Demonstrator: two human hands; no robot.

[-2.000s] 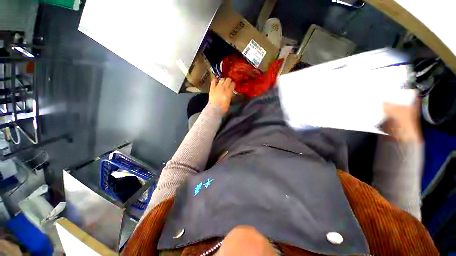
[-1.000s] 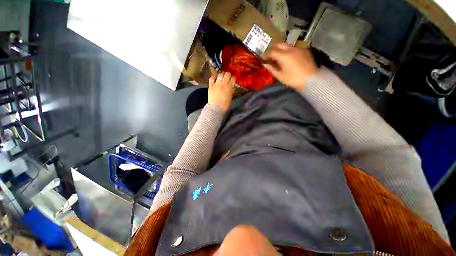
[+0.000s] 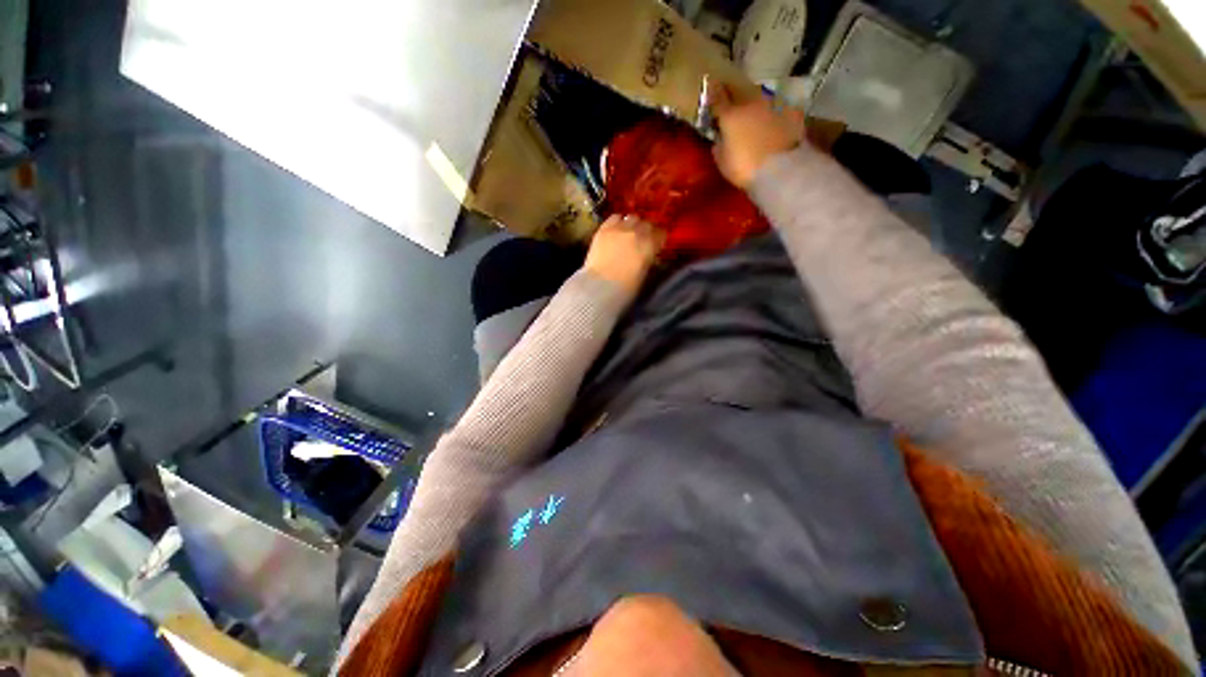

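Observation:
An open brown cardboard carton (image 3: 644, 56) stands at my knees, with a crinkled red plastic bag (image 3: 681, 185) and dark contents (image 3: 575, 113) inside. My left hand (image 3: 624, 249) is at the carton's near edge, its fingertips against the red bag; whether they pinch it is unclear. My right hand (image 3: 758, 135) is at the carton's right flap with its fingers curled. A small whitish, shiny piece (image 3: 705, 106) shows at its fingertips; whether it is held or part of the flap's label cannot be told.
A pale board or tabletop (image 3: 331, 106) overhangs the carton's left side, with a yellowish tape strip (image 3: 450, 173). A grey pedal plate (image 3: 889, 79) and a white shoe (image 3: 770, 37) are beyond the carton. A blue basket (image 3: 284, 456) is at lower left. A table edge (image 3: 1164, 46) is upper right.
The white sheet-like item my right hand held two seconds ago is out of view. That hand moved to the flap, then slightly up. The printed label is now mostly hidden. My left hand shifted slightly right.

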